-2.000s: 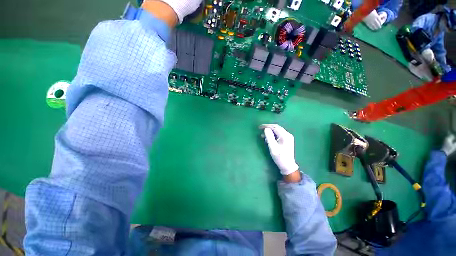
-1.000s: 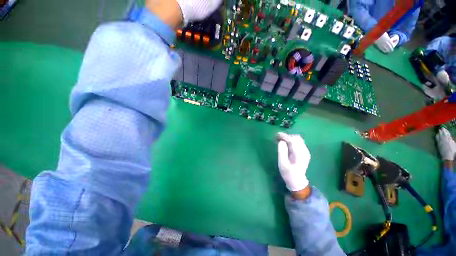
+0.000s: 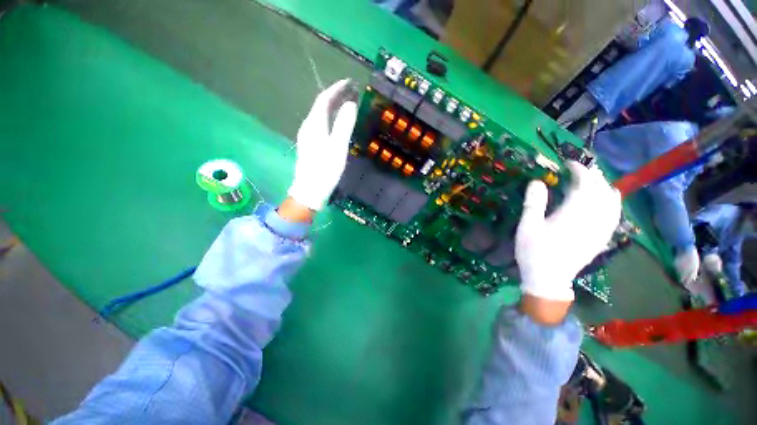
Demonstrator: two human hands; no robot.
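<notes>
A large green circuit board (image 3: 390, 222) lies component side up in front of me, with orange copper coils, grey blocks and small parts. My left hand (image 3: 324, 148), in a white glove, is at the board's left edge, thumb and fingers apart; whether it touches the board is unclear. My right hand (image 3: 568, 232), in a white glove, is over the board's right part with fingers spread and bent, hiding components there; its grip on the board cannot be made out.
A solder spool (image 3: 222, 184) stands on the green mat left of my left hand, with a blue cord (image 3: 149, 293) below it. A red arm (image 3: 672, 327) and soldering iron stands (image 3: 599, 390) are at the right. People in blue are beyond, at the upper right.
My view has swung and tilted. My left hand has come down from the top edge to the board's left side. My right hand has moved up from the mat to the board's right part.
</notes>
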